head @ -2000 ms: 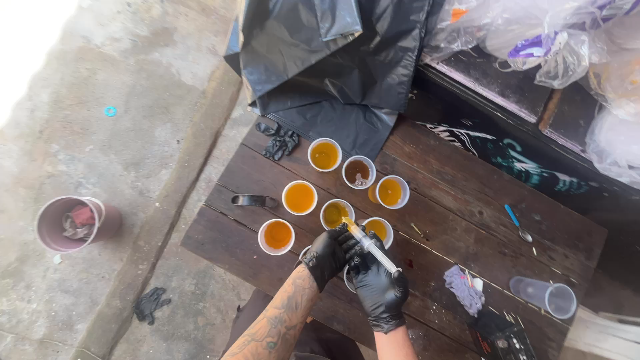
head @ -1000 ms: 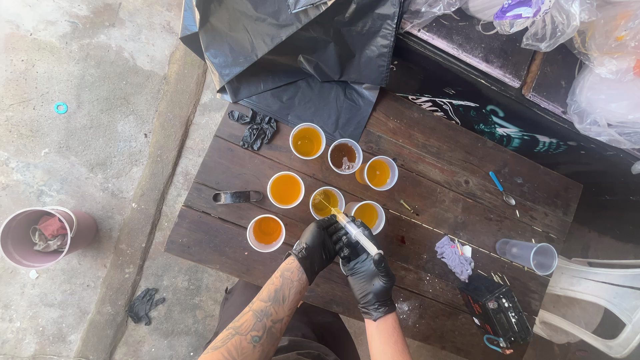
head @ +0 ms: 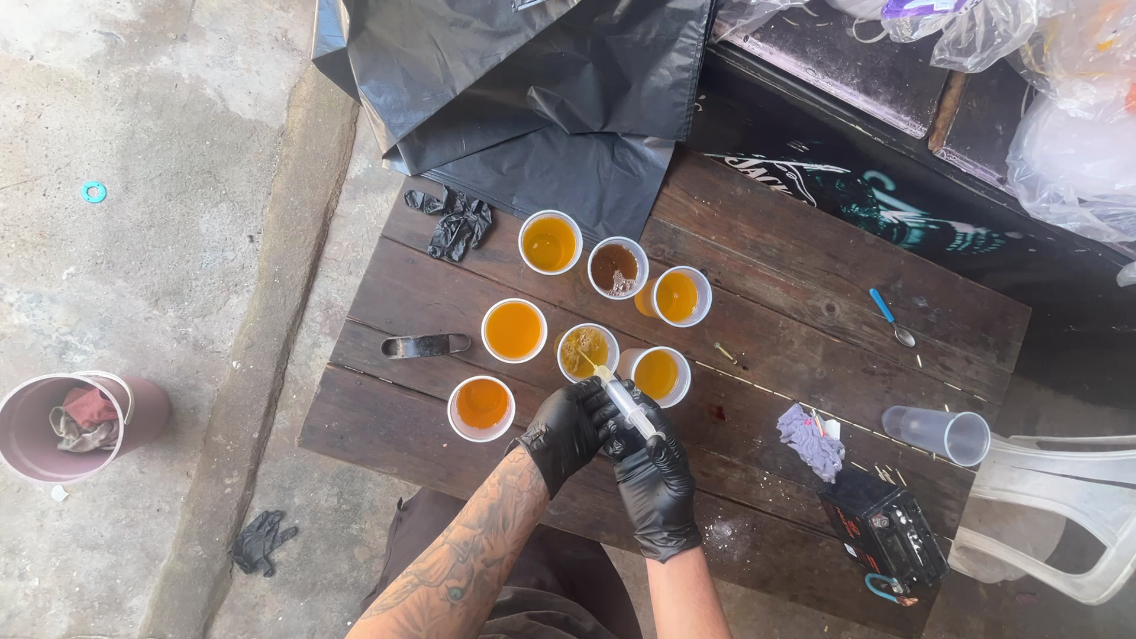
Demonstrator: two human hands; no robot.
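Note:
Both my hands wear black disposable gloves and hold one clear plastic syringe between them. My left hand grips its front end near the needle hub; my right hand is closed around the barrel and plunger end. The syringe's tip points into a plastic cup whose yellow liquid has bubbles or froth on top. Close around it stand several more cups of orange or yellow liquid, among them an orange one to the left and a yellow one to the right. A cup of brown liquid is behind.
On the wooden table lie crumpled black gloves, a dark curved strap-like piece, a spoon, a purple cloth, a black battery and a tipped cup. A black plastic bag covers the back edge. A bucket stands left.
Froth or bubbles now show in the cup under the syringe's tip, where the liquid looked smoother two seconds ago. Both hands stay on the syringe. The view has shifted somewhat.

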